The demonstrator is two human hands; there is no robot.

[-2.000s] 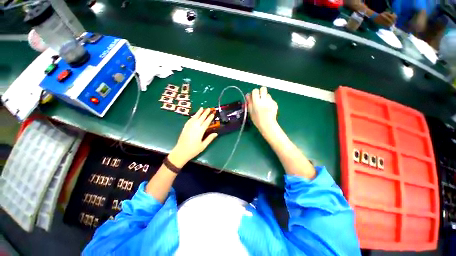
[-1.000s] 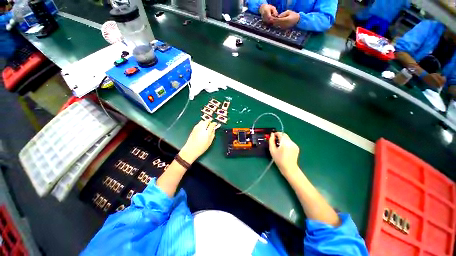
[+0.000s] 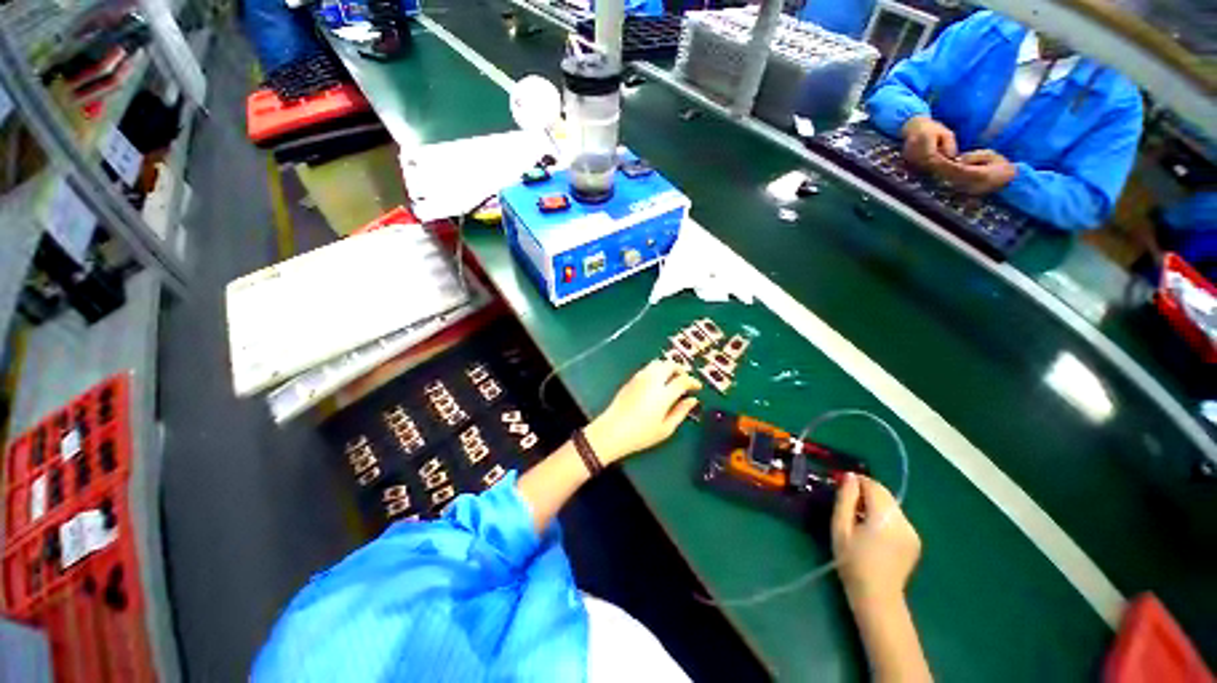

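Note:
The black fixture point(image 3: 781, 467) with its orange section lies on the green bench, a clear tube looping over its right side. My right hand point(image 3: 877, 536) is at the fixture's right end, thumb and finger pinched on it. My left hand point(image 3: 647, 408) is bent beside the cluster of small copper-pink rectangular parts point(image 3: 721, 363), left of the fixture. A small dark bit shows by its fingertips; whether a part is held cannot be told. The orange section holds a dark rectangular piece.
A blue controller box point(image 3: 597, 240) carries a clear canister point(image 3: 594, 127), with white paper point(image 3: 703, 267) beside it. White blister trays point(image 3: 347, 300) and a black tray of parts point(image 3: 434, 434) lie left. A red tray corner point(image 3: 1150, 647) shows lower right. A person point(image 3: 1021, 114) works opposite.
The view has turned left. My left hand has moved from the fixture to the loose parts, uncovering the orange section. My right hand has stayed at the fixture's right end.

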